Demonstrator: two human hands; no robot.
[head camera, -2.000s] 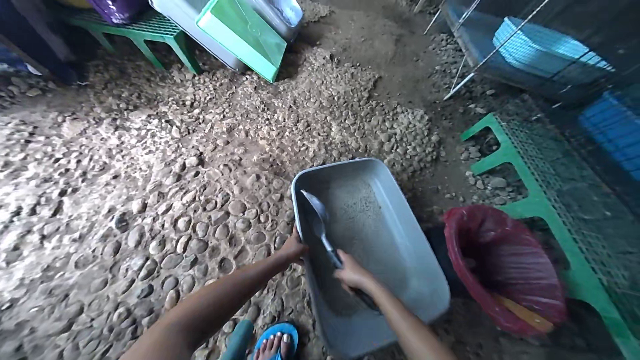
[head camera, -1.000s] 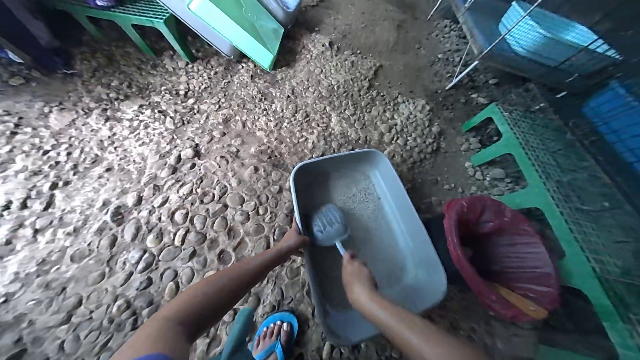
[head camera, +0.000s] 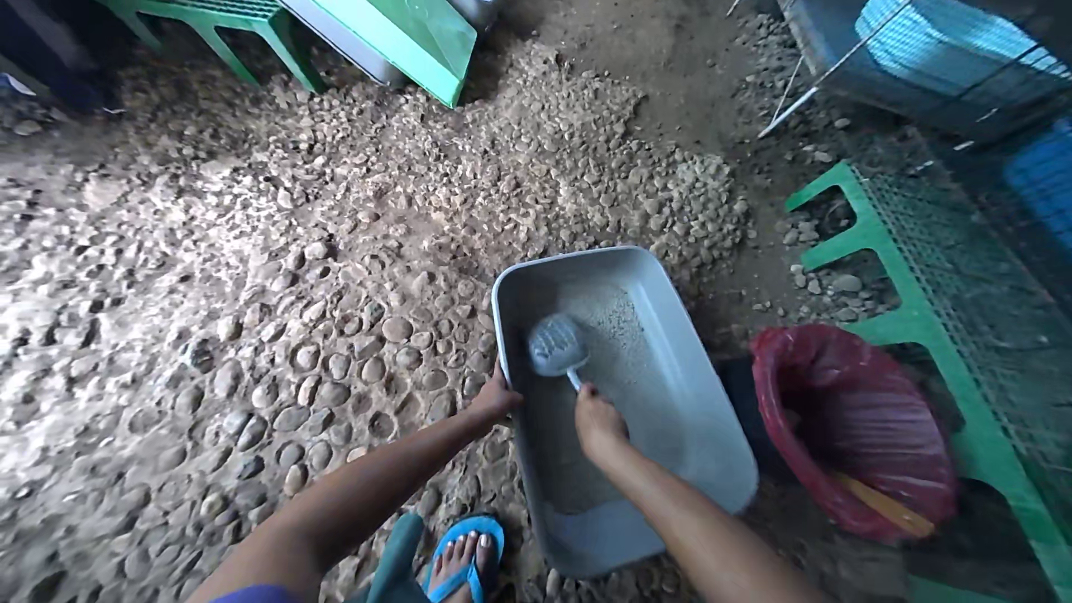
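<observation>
A deep grey plastic litter tray (head camera: 695, 419) stands at the centre of the view, with fine grey litter (head camera: 620, 327) spread over its bottom. My left hand (head camera: 497, 395) grips the tray's left rim. Inside the tray, my right hand (head camera: 600, 419) is closed on the handle of a slotted litter scoop (head camera: 558, 345). The scoop's head lies near the tray's left wall, with some grey material visible on it. Right of the tray is a bin lined with a red plastic bag (head camera: 837, 402), and a flat orange-brown piece (head camera: 883, 505) is in it.
Green plastic stools or benches stand at the right (head camera: 904, 276) and upper left (head camera: 289, 50). A green tray (head camera: 435, 50) leans at the top. A wire cage (head camera: 946, 100) with a blue basket (head camera: 955, 42) is upper right. The floor is pebbled (head camera: 335, 335); my foot wears a blue flip-flop (head camera: 469, 553).
The scoop, tilted edge-on along the tray's left side two seconds ago, now shows its broad slotted face. My right hand has moved with it; my left hand has stayed on the rim.
</observation>
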